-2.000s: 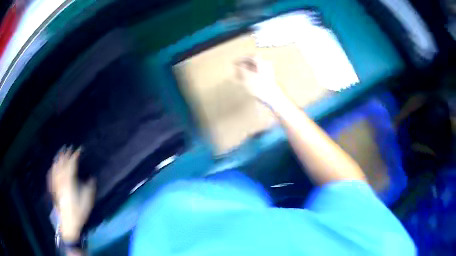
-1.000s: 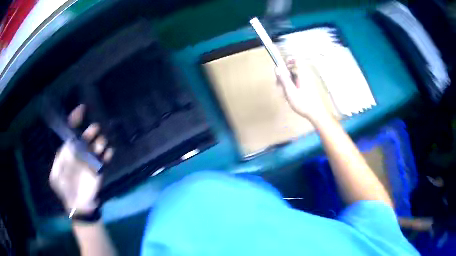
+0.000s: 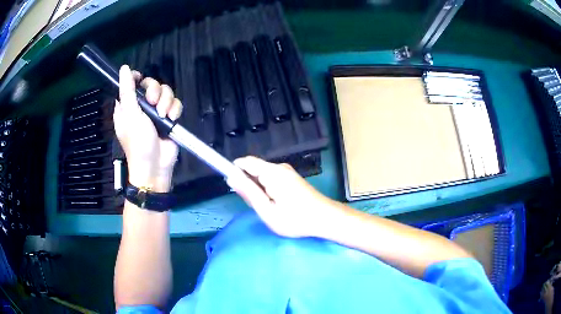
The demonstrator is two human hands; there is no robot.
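My left hand (image 3: 144, 122) is closed around a glossy black tubular body (image 3: 101, 66), which slants from upper left down to the right. A silver tube (image 3: 203, 151) runs in line with it, its upper end at the body's lower end; how far it is inside cannot be seen. My right hand (image 3: 270, 193) grips the silver tube's lower end. Several black bodies lie in grooves of the slotted black tray (image 3: 184, 49) behind my left hand. Loose silver tubes (image 3: 455, 87) lie in the right part of the shallow tub with a tan base (image 3: 400, 135).
Another black tray with rows of pieces (image 3: 86, 150) is at left, and more trays stand at the far left (image 3: 21, 178) and far right (image 3: 549, 92) edges. A metal bracket (image 3: 440, 24) rises at the rear. A blue plastic crate (image 3: 520, 245) is low at right. A person's hand shows at the lower right edge.
My right hand has brought the silver tube left from over the tub to the black body. My left hand has risen with the body. The view has shifted and is sharper.
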